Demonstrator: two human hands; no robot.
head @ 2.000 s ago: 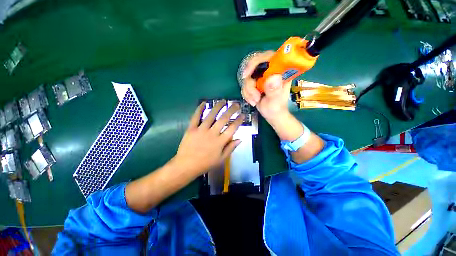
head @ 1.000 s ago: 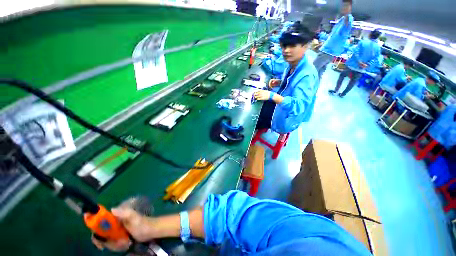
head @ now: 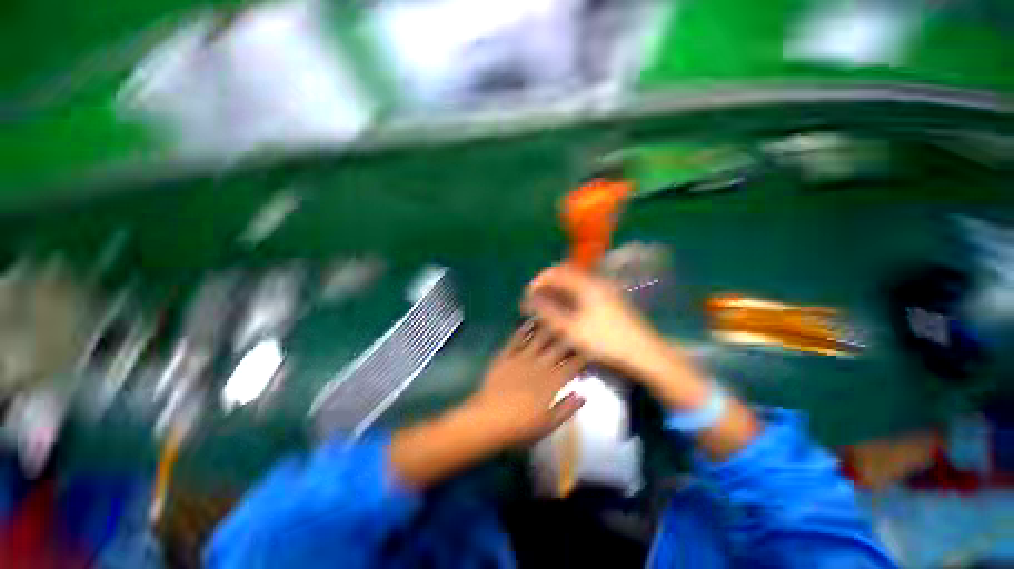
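Observation:
The view is strongly blurred. The orange electric screwdriver (head: 595, 217) stands above the bench, its lower end at my right hand (head: 600, 322). My right hand is closed around that lower end, with a pale band on the wrist. My left hand (head: 528, 389) lies over the upper part of the tablet unit (head: 600, 433), fingers spread; whether it holds anything small cannot be told. The unit's white inside and an orange strip show below my hands. The label sheet (head: 389, 356) lies to the left of my left hand.
Gold flex cables (head: 781, 326) lie at right, with a dark lump (head: 934, 322) beyond them. Blurred small boards (head: 254, 373) lie at left. Waiting units (head: 684, 167) are along the far side, below white paper sheets (head: 500, 56). A grey round dish (head: 636, 265) is behind my right hand.
The view has swung back from the neighbouring worker and aisle to the bench in front. My left hand is in view again on the unit. My right hand still holds the screwdriver.

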